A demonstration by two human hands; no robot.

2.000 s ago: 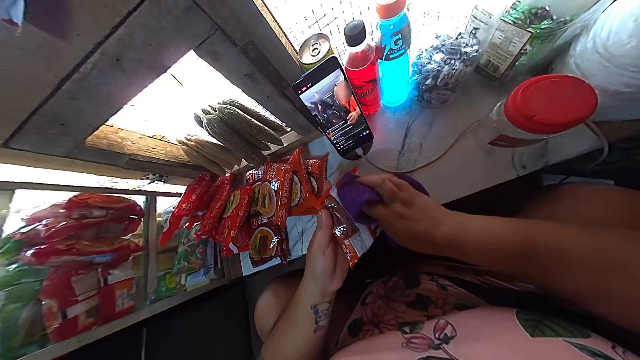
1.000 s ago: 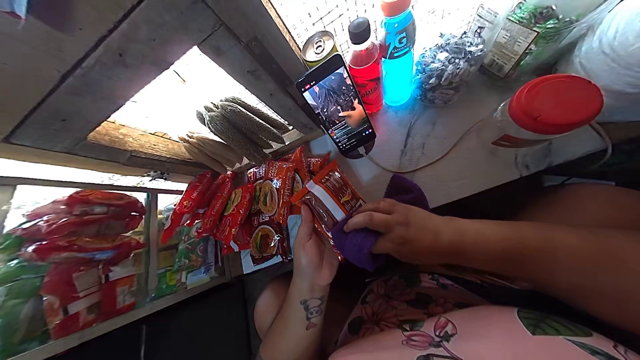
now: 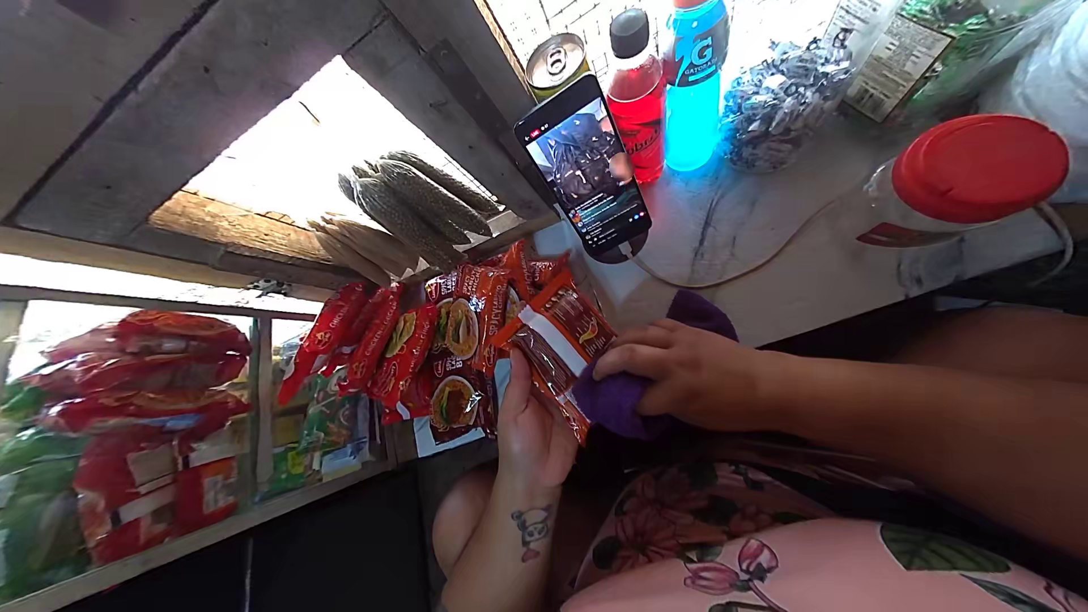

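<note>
My left hand point(image 3: 531, 425) holds an orange-red noodle packet point(image 3: 557, 340) from below, its back with a white strip facing up. In my right hand point(image 3: 688, 374) is a bunched purple cloth point(image 3: 620, 404), pressed against the packet's right side. Several more noodle packets point(image 3: 459, 327) stand in a leaning row just left of the held one. A phone point(image 3: 582, 166) with a lit screen leans against a drink can point(image 3: 557, 59) above the packets.
A red drink bottle point(image 3: 637, 102), a blue drink bottle point(image 3: 695, 93), a jar of wrapped sweets point(image 3: 782, 106) and a red-lidded jar point(image 3: 977, 170) stand on the counter. A charging cable point(image 3: 748, 276) crosses it. Packed shelves point(image 3: 153, 425) are at left.
Two seconds ago the cloth was higher and my left hand was among the packets. A packet has since been brought up with its back showing, and the cloth now touches it.
</note>
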